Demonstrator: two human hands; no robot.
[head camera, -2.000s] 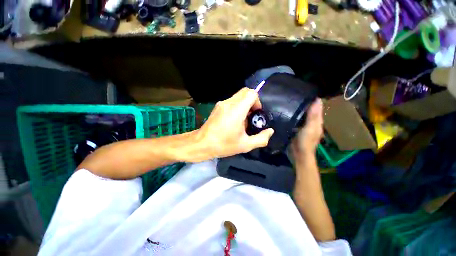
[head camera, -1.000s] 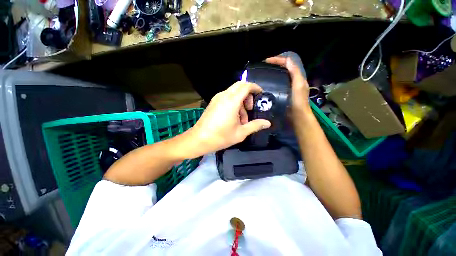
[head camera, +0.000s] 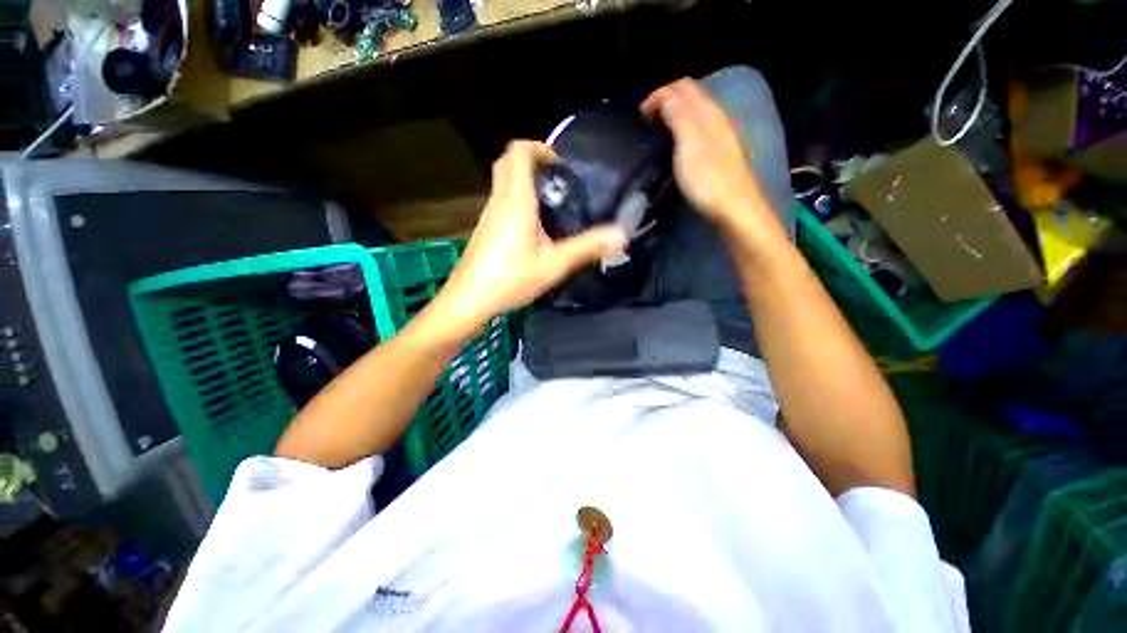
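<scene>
The black round fan unit rests on my lap, with its dark grey rectangular base toward my body. My left hand is on the unit's left side, fingers at its upper left and thumb across its front, beside a small round white-and-black part. My right hand holds the unit's upper right side, fingertips on its top edge. The unit is slightly blurred, so fine details do not show.
A green crate with black parts stands at my left, beside a grey case. The cluttered bench runs across the top. Another green crate and a cardboard flap are at right. A white cable hangs upper right.
The unit has turned and moved slightly up and left. My right hand has moved from its right side to its top edge. My left hand has moved left with its fingers spread wider.
</scene>
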